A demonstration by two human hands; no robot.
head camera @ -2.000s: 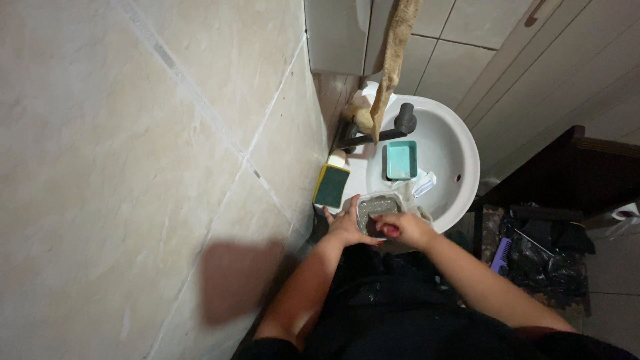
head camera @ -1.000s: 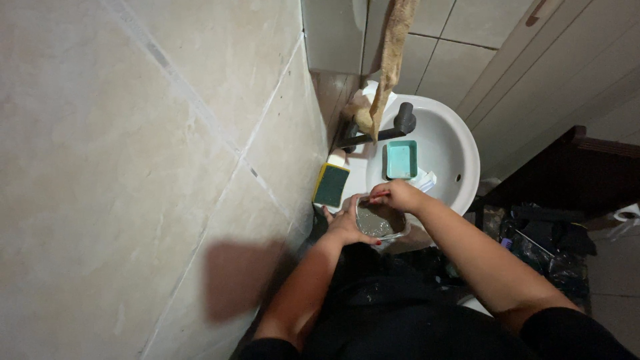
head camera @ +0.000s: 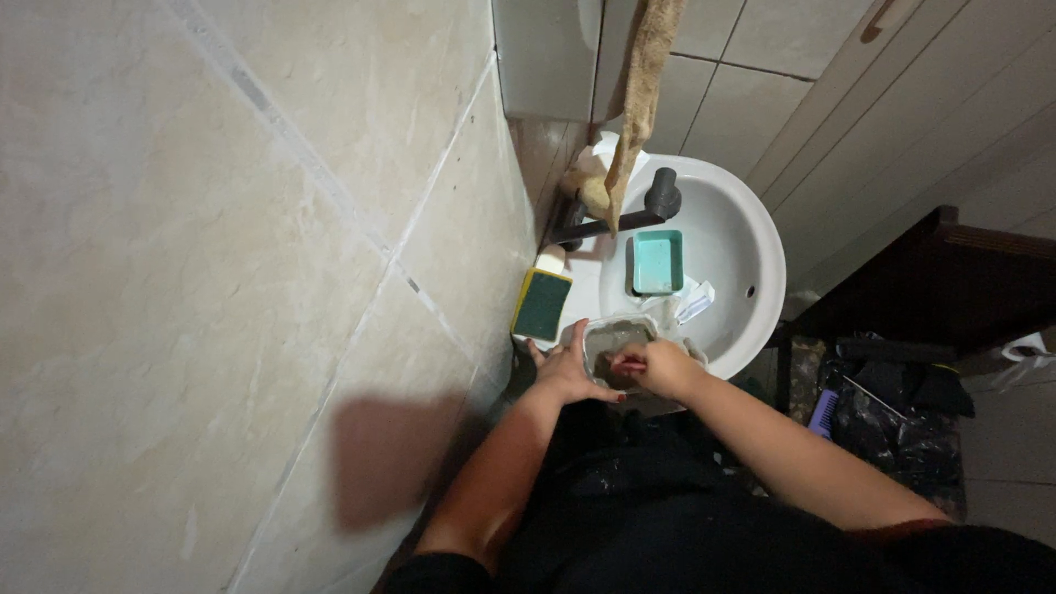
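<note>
My left hand (head camera: 568,375) grips the near left side of a plastic tub (head camera: 590,338), which is at the front edge of a white washbasin (head camera: 767,247). Wet grey paste (head camera: 609,337) lies in the tub. Over the tub's right part, my right hand (head camera: 648,367) is closed with its fingers down at the paste; it seems to hold a small tool, mostly hidden by the fingers. A turquoise rectangular container (head camera: 658,262) sits in the basin beyond the tub, beside a crumpled white wrapper (head camera: 697,302).
A yellow and green scouring sponge (head camera: 541,305) lies on the basin's left rim by the tiled wall (head camera: 247,247). A dark faucet (head camera: 627,221) reaches over the basin, with a tan cloth strip (head camera: 648,91) hanging above. At right are a purple comb (head camera: 823,412) and black plastic (head camera: 887,421).
My right hand has moved about over the tub, to its far side and then back down over the paste. My left hand has stayed on the tub's side.
</note>
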